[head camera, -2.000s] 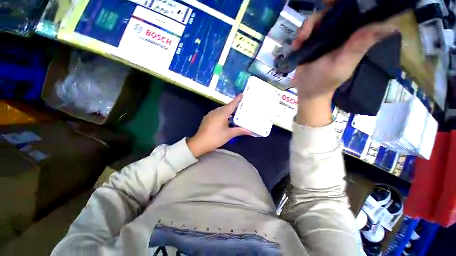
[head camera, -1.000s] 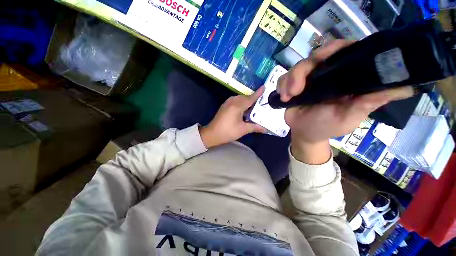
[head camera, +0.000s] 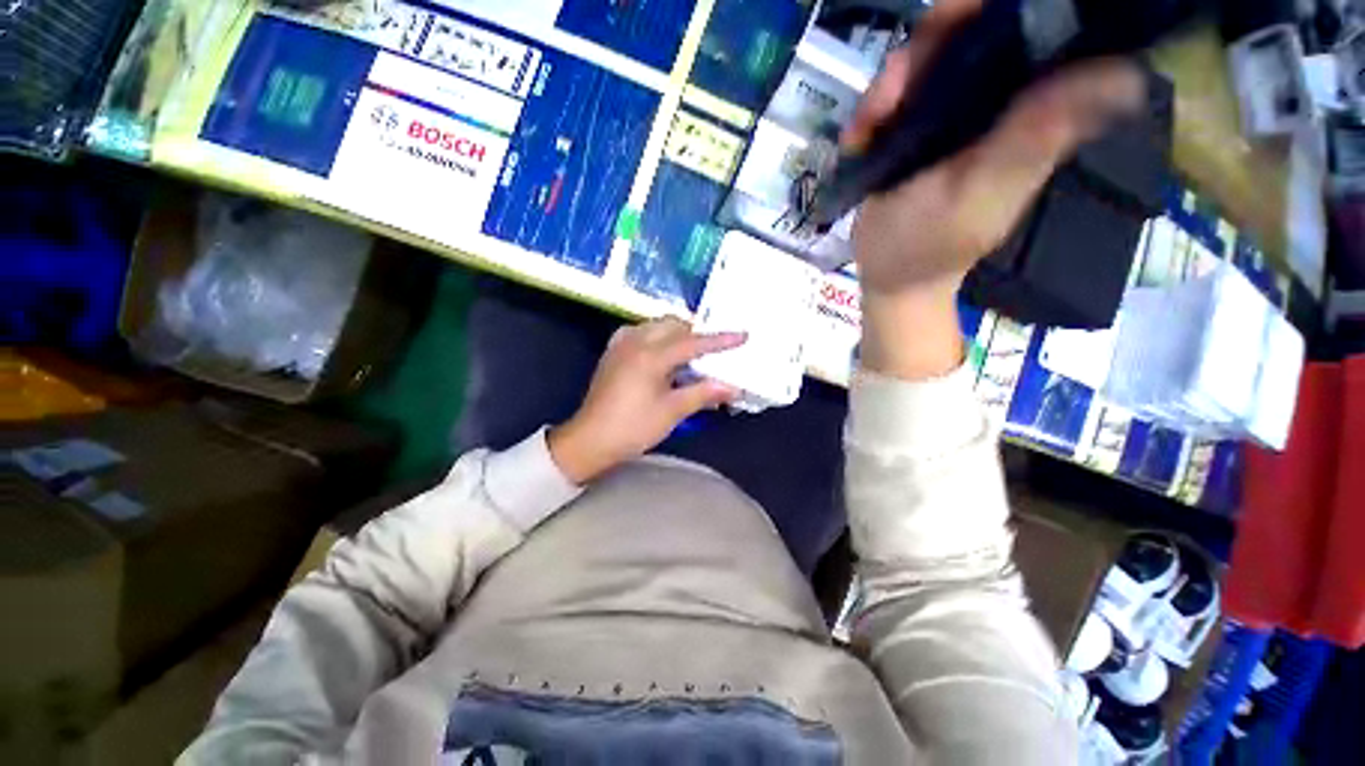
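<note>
My left hand (head camera: 644, 386) holds a white covered housing (head camera: 753, 322) by its left side, at the bench edge. Its flat white face is up, and a finger lies on it. My right hand (head camera: 966, 195) grips a black electric screwdriver (head camera: 1018, 75), partly blurred and cut off by the top edge. The screwdriver's lower end is near the silvery-grey screw feeder (head camera: 801, 142), up and right of the housing and apart from it. Whether a screw is on the bit cannot be seen.
BOSCH-printed sheets (head camera: 427, 142) cover the bench. Black slabs (head camera: 1066, 247) and stacked white covers (head camera: 1210, 356) stand at right, beside a red bin (head camera: 1299, 501). White-and-black units (head camera: 1133, 621) lie below. A carton with clear plastic bags (head camera: 247, 292) is at left.
The screwdriver has moved off the housing, up to the feeder. The housing has shifted slightly left, and a left finger now lies across its face.
</note>
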